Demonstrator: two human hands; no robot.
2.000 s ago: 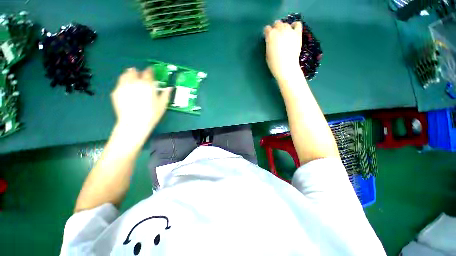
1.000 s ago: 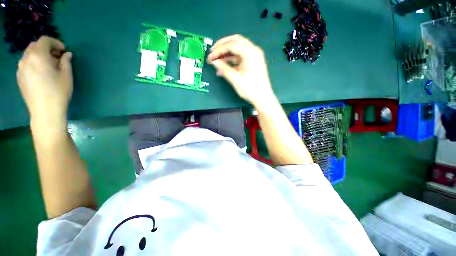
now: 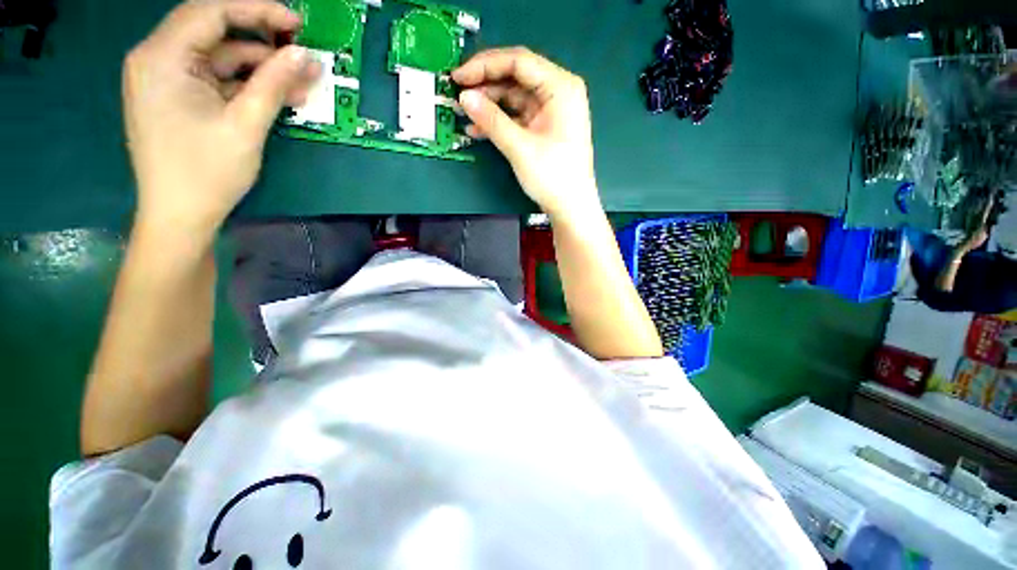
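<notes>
A green circuit board panel point(image 3: 429, 42) with two matching units lies on the dark green mat at the top, its far edge cut off by the frame. Each unit has a round green area and a white block point(image 3: 417, 107). My left hand point(image 3: 212, 106) is over the panel's left edge, thumb and fingertips close together at the left unit. My right hand point(image 3: 533, 117) is at the right unit's right edge, thumb and finger pinched there. Whether either hand holds a small component cannot be made out. The right pile of black components point(image 3: 688, 61) lies to the right.
Dark bits of the left pile point(image 3: 28, 28) show at the top left corner. A blue crate of boards point(image 3: 683, 284) and red stools point(image 3: 777, 247) stand below the mat's edge. Clear plastic things point(image 3: 965, 123) and another person's arm point(image 3: 968, 254) are at far right.
My left hand has moved right from the left component pile to the panel. My right hand stays at the panel's right edge. The view has shifted, so the panel sits higher in the frame.
</notes>
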